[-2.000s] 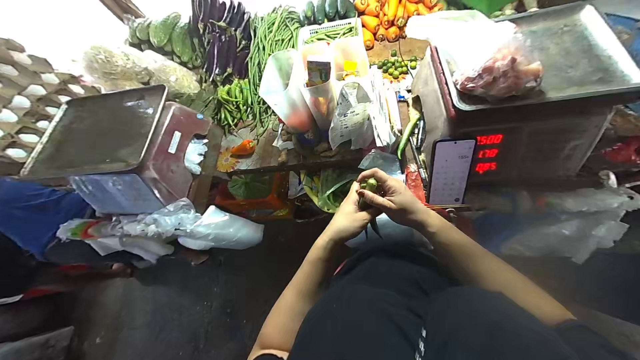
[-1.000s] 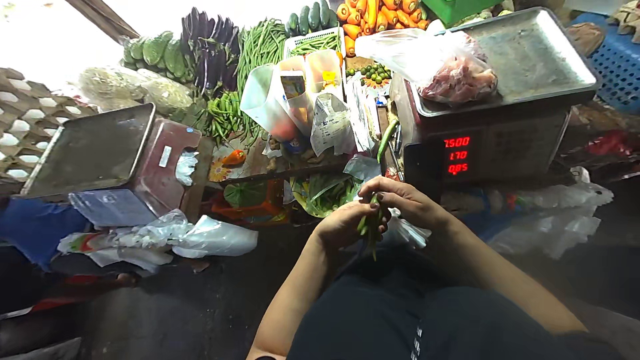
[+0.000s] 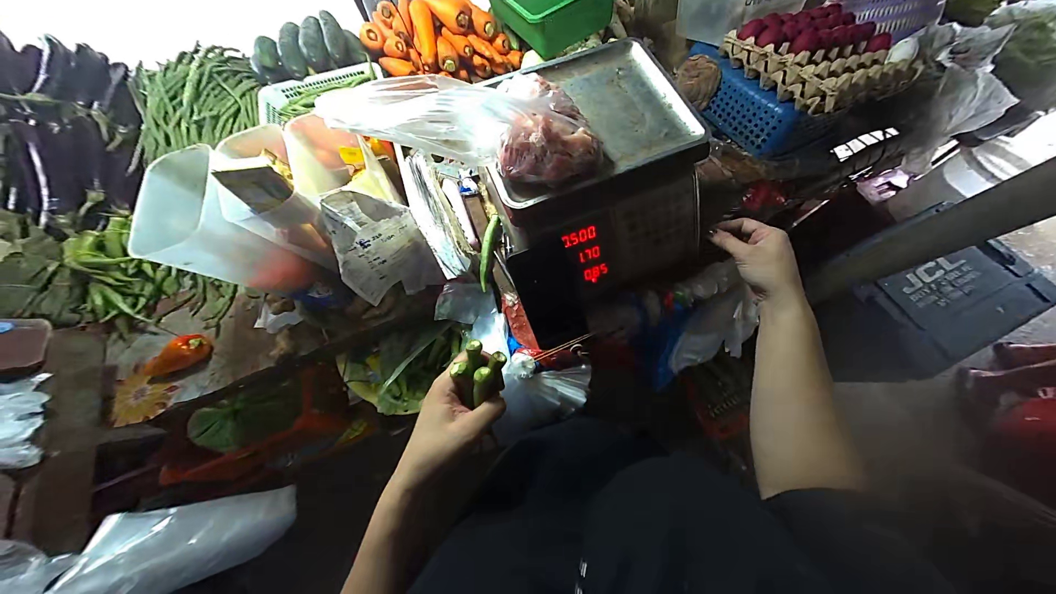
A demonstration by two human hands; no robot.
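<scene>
My left hand (image 3: 458, 408) is closed around several green vegetable stems (image 3: 478, 375), cut ends up, low in front of the stall. My right hand (image 3: 759, 252) is off to the right, just beside the digital weighing scale (image 3: 652, 223); its thumb and fingertips are close together, and whether they pinch something small I cannot tell. On the scale's metal tray (image 3: 652, 107) lies a clear plastic bag of raw meat (image 3: 549, 144). A dark phone (image 3: 546, 293) leans against the scale's front. A long green chili (image 3: 489, 252) lies left of the scale.
Clear plastic containers (image 3: 177, 206) and a handwritten paper (image 3: 379, 247) stand left of the scale. Behind are carrots (image 3: 445, 37), cucumbers (image 3: 305, 45), long beans (image 3: 198, 99) and eggplants (image 3: 66, 124). Reddish eggs on trays (image 3: 813, 66) and a blue basket (image 3: 755, 111) are at right.
My right hand has left the green stems and moved right, beside the scale. My left hand still holds the stems. The view has shifted right.
</scene>
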